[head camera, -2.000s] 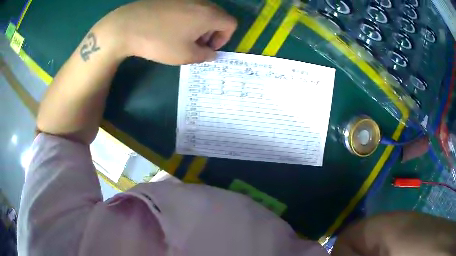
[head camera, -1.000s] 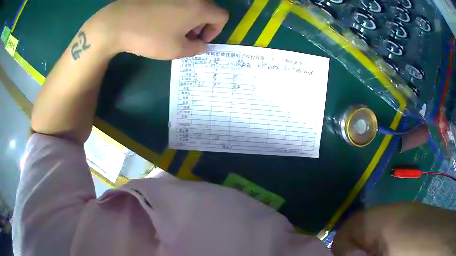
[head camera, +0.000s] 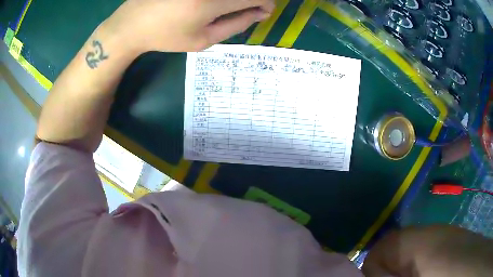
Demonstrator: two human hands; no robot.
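Observation:
A white record sheet (head camera: 270, 108) with a printed table and some handwriting lies on the dark green mat. My left hand (head camera: 216, 24) is at its upper left edge, fingers bent, partly cut off by the top edge; I see nothing held in it, but its grip is unclear. A blurred skin-toned shape, likely my right hand or forearm (head camera: 430, 251), is at the lower right, cut off by the frame; its fingers do not show. A gold-rimmed round piece (head camera: 396, 137) with a blue wire sits right of the sheet.
A clear parts tray (head camera: 408, 59) with several round parts is at the upper right. A red clip (head camera: 446, 189) lies at the right, below a brownish-red block (head camera: 455, 151). A green label (head camera: 278, 205) is at the mat's near edge. Yellow tape (head camera: 397, 189) borders the mat.
My left hand's fingers have straightened from a more curled shape and reach further right, off the sheet's top edge. The view has shifted slightly. The sheet, round piece and clip look unmoved on the mat.

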